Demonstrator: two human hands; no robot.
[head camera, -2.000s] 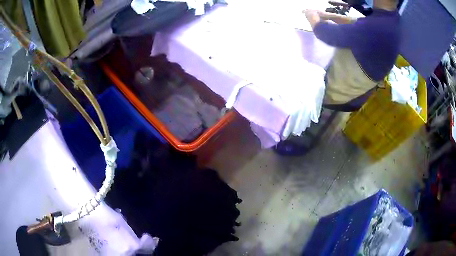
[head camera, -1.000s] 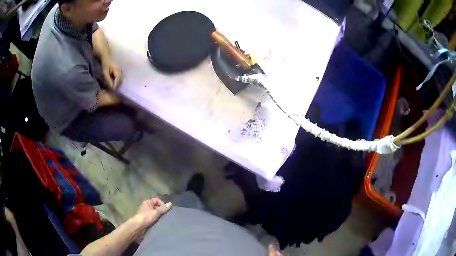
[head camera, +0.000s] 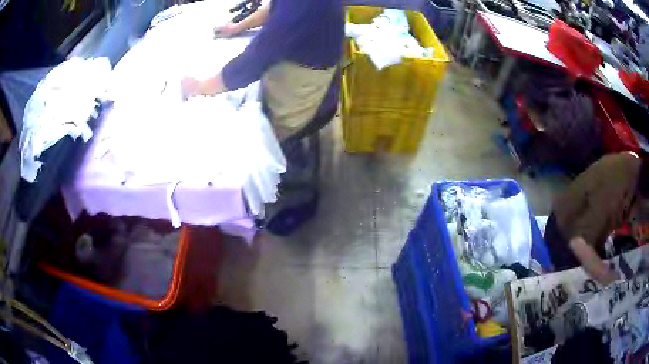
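Neither of my hands shows. A blue crate (head camera: 421, 274) stands on the floor at the lower right, holding clear and white plastic bags (head camera: 509, 231), with small green, red and yellow items among them. A heap of black cloth (head camera: 231, 338) lies at the bottom left. Beside it is an orange-red-rimmed tub (head camera: 169, 293) with pale contents, partly under a table covered in pale cloth (head camera: 153, 199). White cloth pieces lie on that table and hang over its side.
A person in a dark top (head camera: 302, 43) stands at the table, hands on the white cloth. Stacked yellow crates (head camera: 388, 106) hold white cloth. At lower right, another person's hand (head camera: 592, 261) is by a marked board (head camera: 548, 306). Red cloth (head camera: 573, 48) lies upper right.
The view has swung away from the table with the black disc and the iron, towards the cloth-covered table and crates. My left hand and part of my right, seen a second ago, are out of view.
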